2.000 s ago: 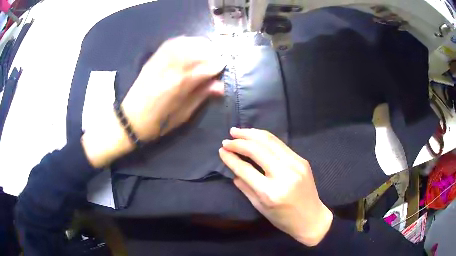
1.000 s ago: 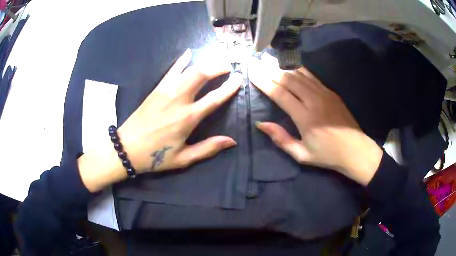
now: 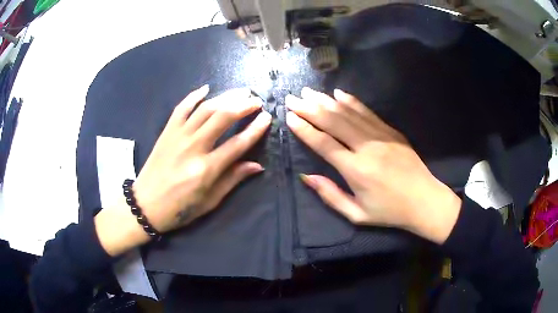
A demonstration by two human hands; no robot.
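Observation:
The dark garment panel [image 3: 171, 67] lies over the machine table, under the needle area. A smooth dark pocketing piece [image 3: 226, 235] lies on it, with a narrow dark welt [image 3: 284, 202] running lengthwise toward the needle. My left hand [image 3: 199, 159] lies flat on the cloth left of the welt, fingers spread. My right hand [image 3: 367, 162] lies flat on its right side, fingers spread. The fingertips of both hands are close to the welt, just below the presser foot [image 3: 273, 74], which is blurred by glare. A white strip [image 3: 116, 168] lies at the left, partly hidden by my left wrist.
The sewing machine head [image 3: 263, 18] hangs above the fingertips, with a round knob [image 3: 323, 58] low on its right. Dark narrow strips [image 3: 13, 110] lie on the white table [image 3: 46, 153] at far left. A red bag [image 3: 544, 214] is at the right edge.
My right hand has moved up from the lower cloth to lie beside the welt. My left hand has spread flat. The cloth has shifted toward me since the last second, both hands with it.

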